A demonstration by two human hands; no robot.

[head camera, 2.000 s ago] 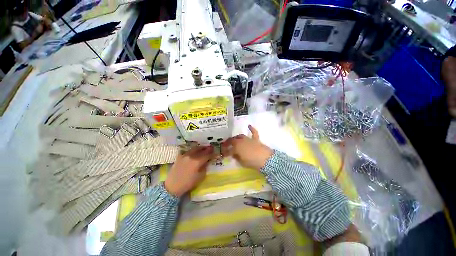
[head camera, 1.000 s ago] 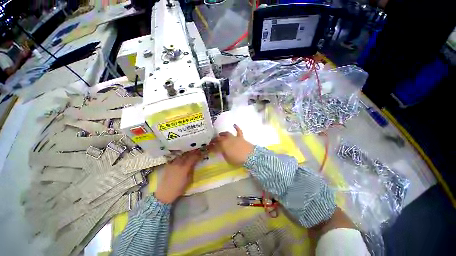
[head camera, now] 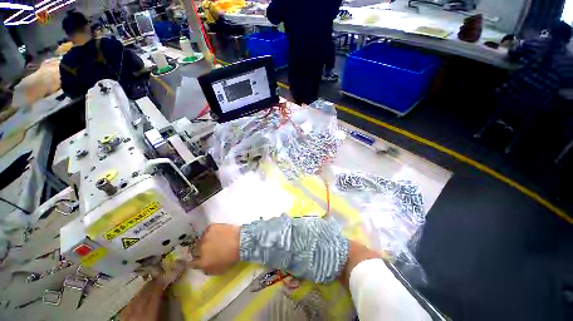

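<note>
The white sewing machine head [head camera: 141, 226] with its yellow warning label stands at the left. My right hand [head camera: 217, 249] is at the needle area under the head, fingers bent and blurred. My left hand [head camera: 146, 299] is low at the left, partly cut off by the bottom edge, its fingers close to the same spot. What the fingers hold is hidden or too blurred to tell. Straps with metal buckles [head camera: 75, 282] lie in a heap at the left. Thread snips [head camera: 267, 280] with a red-orange handle lie beside my right sleeve.
Clear plastic bags of metal hardware [head camera: 308, 147] and loose buckles [head camera: 402, 195] lie at the right. The control panel [head camera: 239, 89] stands behind. A blue marker [head camera: 361, 138] lies near the table edge. Blue bins [head camera: 389, 75], a standing person [head camera: 305, 44] and a seated person [head camera: 97, 59] are beyond.
The view has swung right and up, so the machine and hands appear further left and lower, and more of the factory floor shows. Both hands remain by the needle area.
</note>
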